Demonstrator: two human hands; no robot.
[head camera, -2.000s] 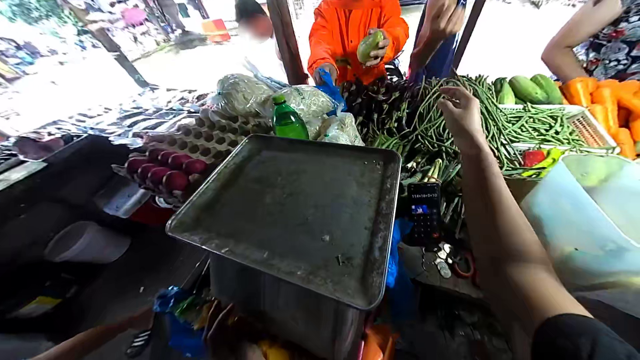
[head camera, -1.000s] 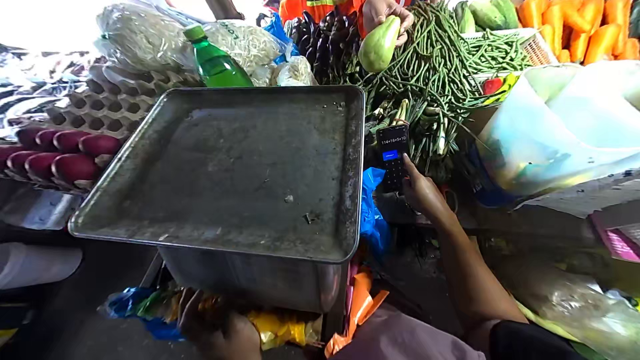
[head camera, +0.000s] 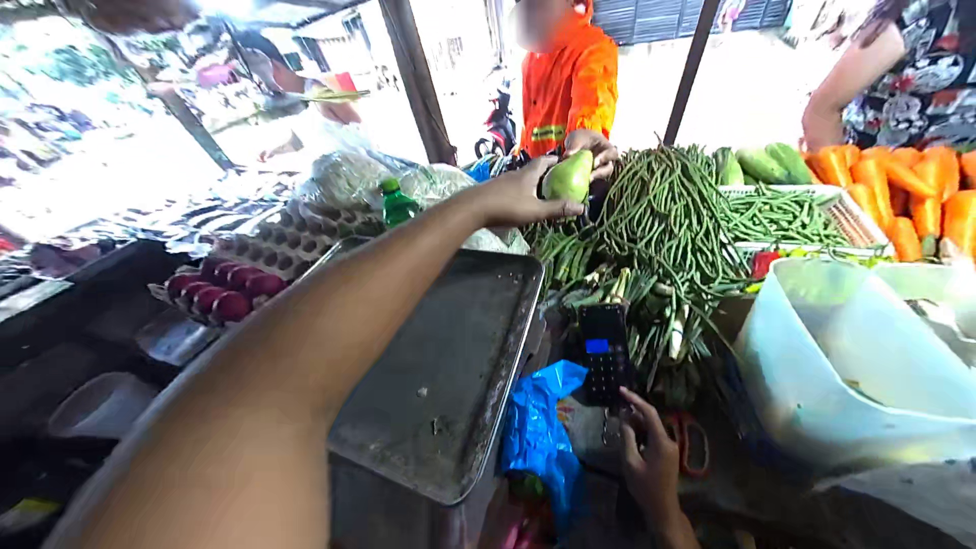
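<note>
My left hand (head camera: 530, 191) reaches out over the metal tray (head camera: 427, 381) and grips a pale green chayote (head camera: 569, 179). A person in an orange jacket (head camera: 568, 84) across the stall has a hand on the same chayote. Lower right of the tray, my right hand (head camera: 650, 450) is near the lower edge of a dark phone (head camera: 602, 354) showing a keypad, a fingertip at that edge; it holds nothing. A blue plastic bag (head camera: 541, 435) lies between the tray and my right hand.
Red eggs (head camera: 229, 290) and egg cartons stand left of the tray, behind them a green bottle (head camera: 396, 204). Long beans (head camera: 663, 206), a white basket (head camera: 854, 217) of green beans, carrots (head camera: 915, 183) and a translucent plastic tub (head camera: 854, 358) fill the right. Red-handled scissors (head camera: 692, 446) lie near my right hand.
My left hand has moved from below the tray out to the chayote, which the other person held in both earlier frames. My right hand stays by the phone; the view has tilted up.
</note>
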